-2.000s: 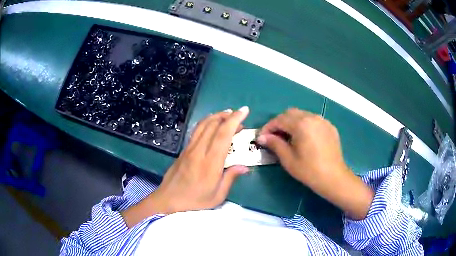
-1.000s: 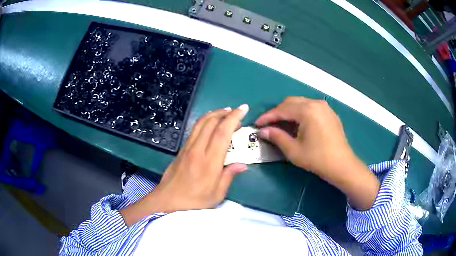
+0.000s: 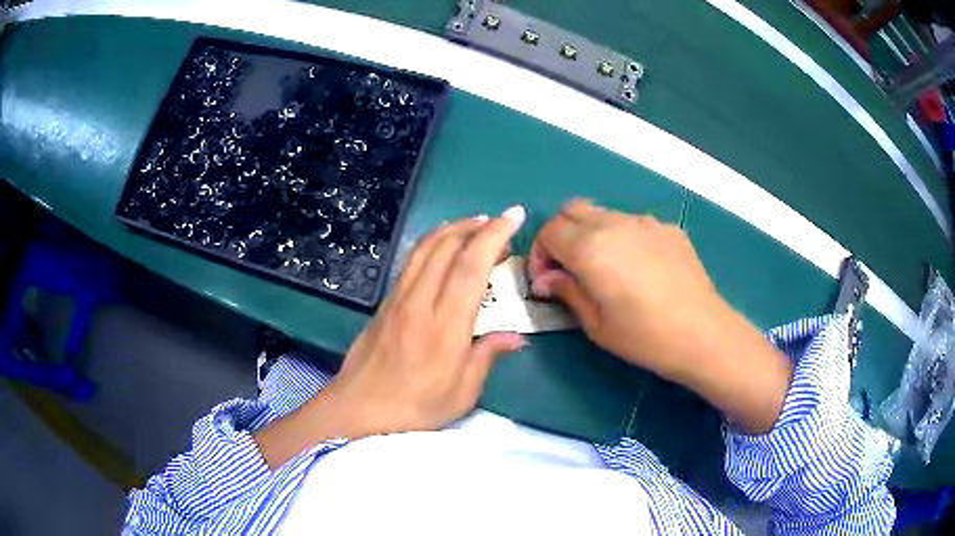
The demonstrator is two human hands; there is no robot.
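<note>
A flat silver fixture plate (image 3: 507, 304) lies on the green bench in front of me. My left hand (image 3: 416, 330) holds its left end, fingers over the far edge and thumb at the near edge. My right hand (image 3: 625, 290) is over the plate's right part, thumb and fingertips close together at a seat. Whether a small part is between those fingertips cannot be seen. One seat with dark and bright bits shows beside my left fingers. The plate's ends are hidden under my hands.
A black parts tray (image 3: 390, 225) full of dark glinting rings lies at the left. Another plate (image 3: 549, 49) lies on the green conveyor beyond a white stripe. At the right are another plate (image 3: 851, 290) and a clear plastic bag (image 3: 926, 366). A blue stool (image 3: 52, 325) stands lower left.
The conveyor plate has moved to the right. My right fingertips have closed down over the seat that showed before. My left hand still holds the plate, with little movement.
</note>
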